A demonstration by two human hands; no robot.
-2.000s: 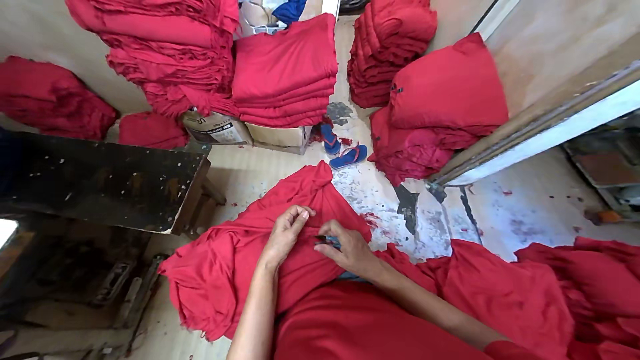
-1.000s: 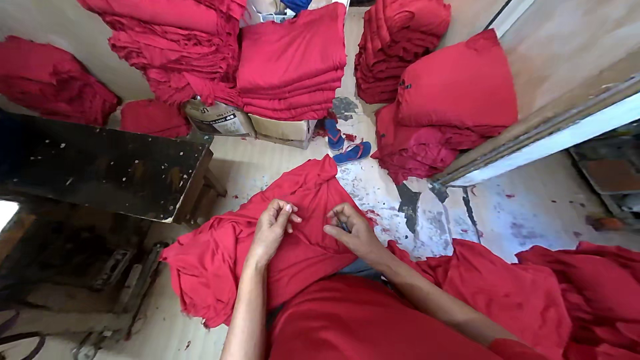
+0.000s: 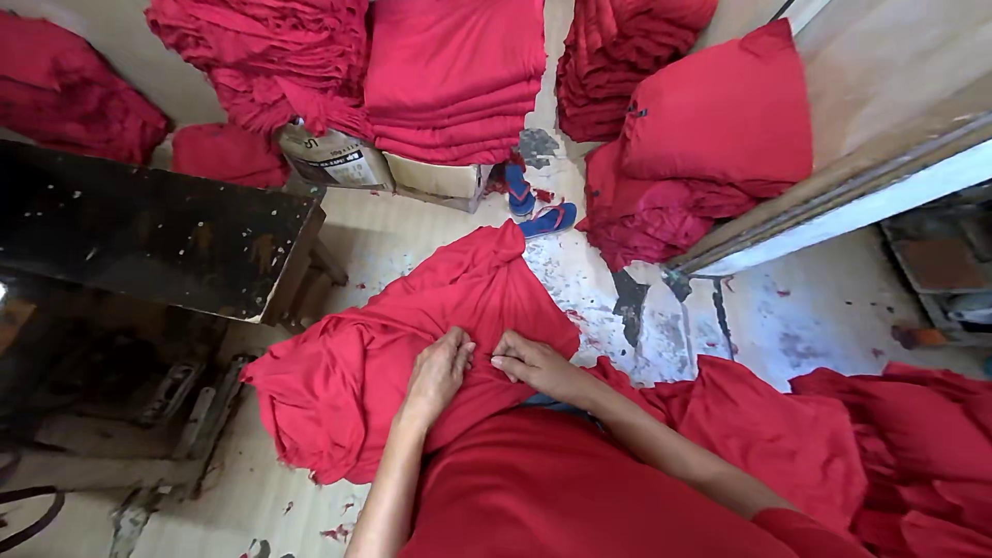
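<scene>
A large red cloth (image 3: 333, 364) lies bunched over my lap and hangs toward the floor. Above its middle is my left hand (image 3: 443, 364), fingers curled with the fingertips together. My right hand (image 3: 535, 363) is just to its right, thumb and index finger close together, pointing at the left hand. A short gap parts the two hands. Whether either one pinches the cloth or something thin such as a thread cannot be made out.
A black-topped wooden bench (image 3: 155, 232) stands at left. Folded red cloths (image 3: 457, 77) are stacked on a carton (image 3: 434, 182) ahead, near blue flip-flops (image 3: 549, 221). More red cloth piles (image 3: 721, 116) lie at upper right, beside a door frame (image 3: 837, 209), and red cloth (image 3: 775, 434) spreads at lower right.
The hands have come lower over the cloth, and the right hand's fingers, more spread one second ago, are now closer together.
</scene>
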